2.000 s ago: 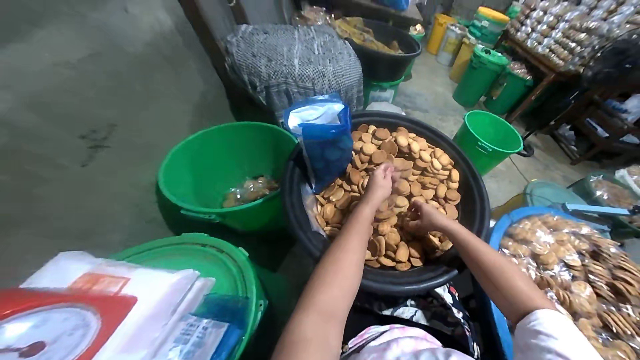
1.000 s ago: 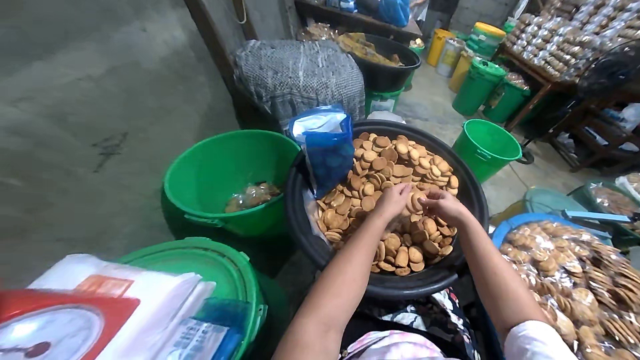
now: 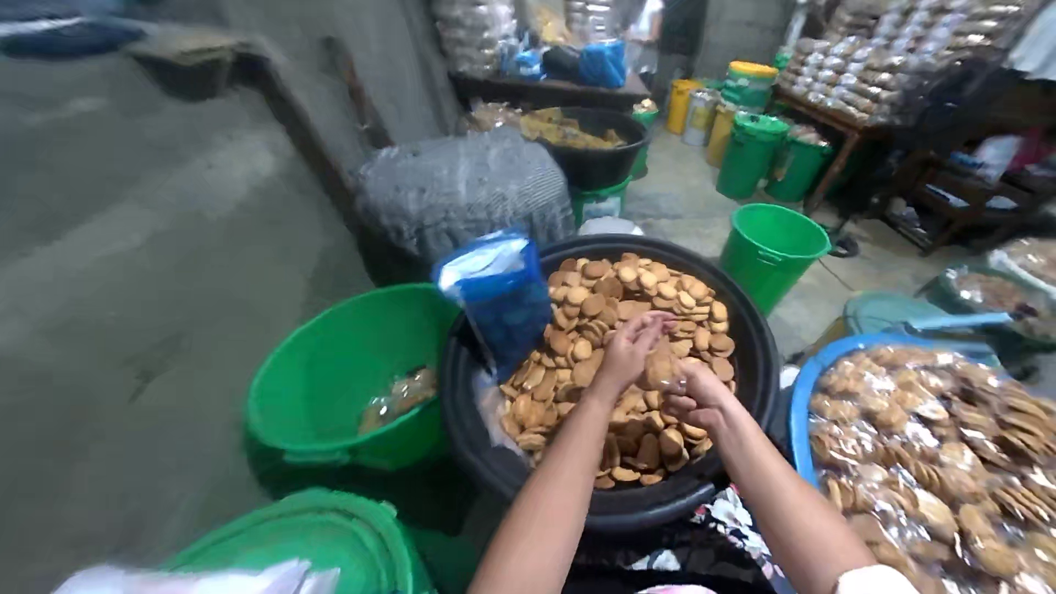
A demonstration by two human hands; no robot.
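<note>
A round black basin (image 3: 747, 355) holds a heap of loose brown biscuits (image 3: 577, 330). Over the heap, my right hand (image 3: 697, 396) is closed on a small clear plastic bag with biscuits inside (image 3: 662, 369). My left hand (image 3: 637, 342) is just left of and above the bag, its fingers bent over the biscuits; whether it grips anything cannot be told. A blue plastic pack (image 3: 505, 309) stands upright at the basin's left edge. Clear plastic lies at the basin's lower left wall.
Left is a green tub (image 3: 330, 355) with some bagged biscuits; below it, a lidded green bin (image 3: 305, 544). A blue basin (image 3: 804, 412) at right is heaped with bagged biscuits. Behind stand a green bucket (image 3: 774, 252), a cloth-covered sack (image 3: 470, 190) and another black basin (image 3: 598, 169).
Both hands were over the loose biscuits; now a bag with biscuits shows between them. The view has turned, and the red scale at lower left is out of sight.
</note>
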